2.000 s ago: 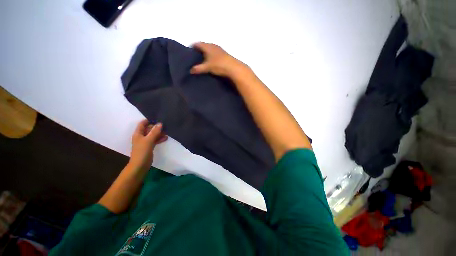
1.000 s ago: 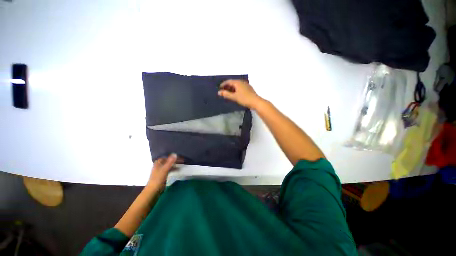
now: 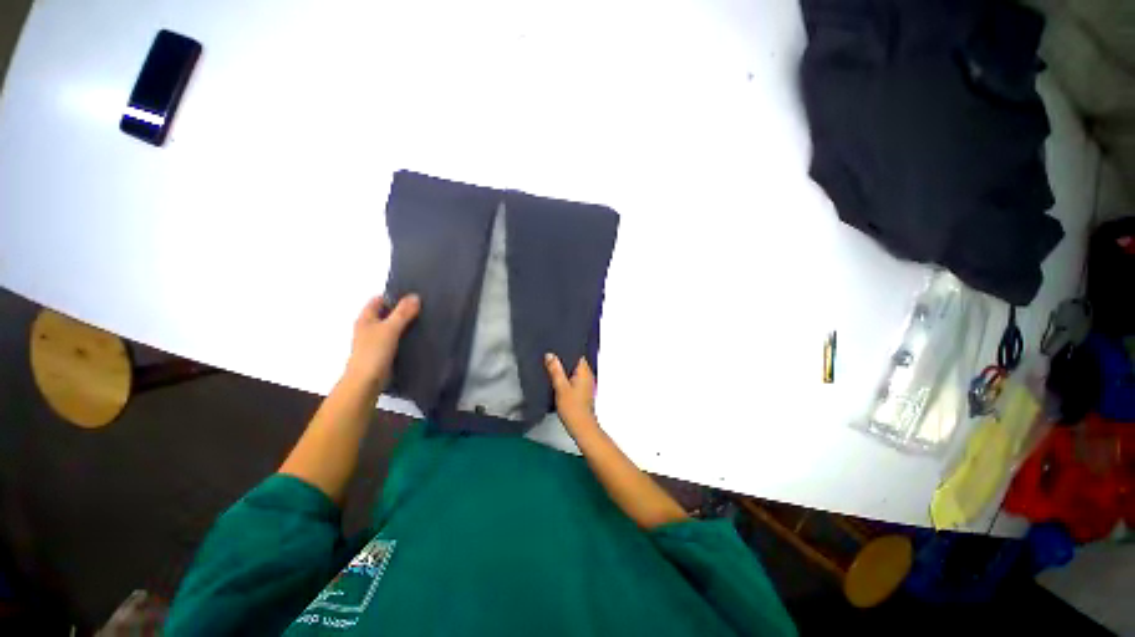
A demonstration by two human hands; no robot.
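Note:
A dark garment, folded into a rough square, lies on the white table at its front edge, close to my body. A light grey wedge of its inside shows between two dark panels, narrow at the far end and wide at the near end. My left hand grips its left edge, thumb on top and fingers partly hidden. My right hand holds its right edge near the lower corner, thumb and a finger on top.
A smartphone lies at upper left. Thread snips lie to the right, then clear poly bags, scissors, a yellow cloth and a red bag. Dark waiting garments lie at upper right. Wooden stools stand below.
The long folded garment became a square, then turned about a quarter, so its grey wedge now points away from me. My right hand moved from its far right corner to its near right edge.

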